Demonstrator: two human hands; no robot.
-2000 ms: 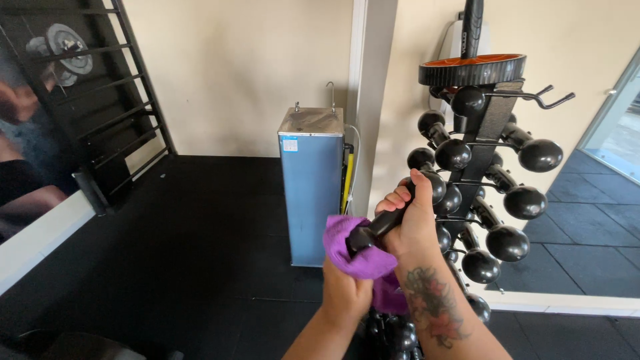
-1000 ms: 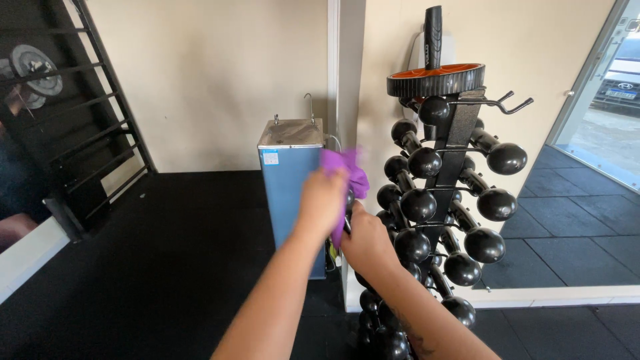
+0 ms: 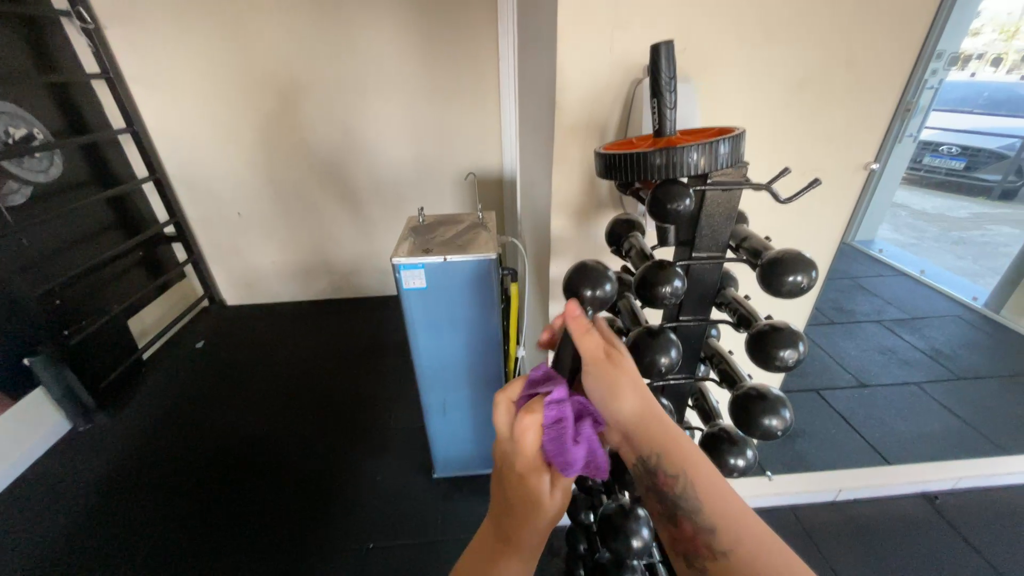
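My right hand (image 3: 604, 364) grips the handle of a black dumbbell (image 3: 590, 286), whose round upper end stands out above my fingers. Below it, my left hand (image 3: 524, 448) holds a purple cloth (image 3: 570, 432) around the dumbbell's lower part, so that end is hidden. Just behind and to the right, several black round-headed dumbbells (image 3: 776, 346) rest on the hooks of a black upright rack (image 3: 714, 216). An ab wheel (image 3: 670, 154) with an orange inside and a black grip lies on top of the rack.
A blue water cooler (image 3: 452, 360) with a metal top stands left of my hands, against the wall. Black wall bars (image 3: 148, 180) are at the far left. Behind the rack are a mirror or glass panel (image 3: 880, 352) and its pale ledge (image 3: 864, 484). Dark rubber matting (image 3: 264, 448) covers the floor.
Both hands have shifted around the dumbbell; its round end, covered or blurred a second ago, now shows above my right hand. The cloth has moved down to the lower part.
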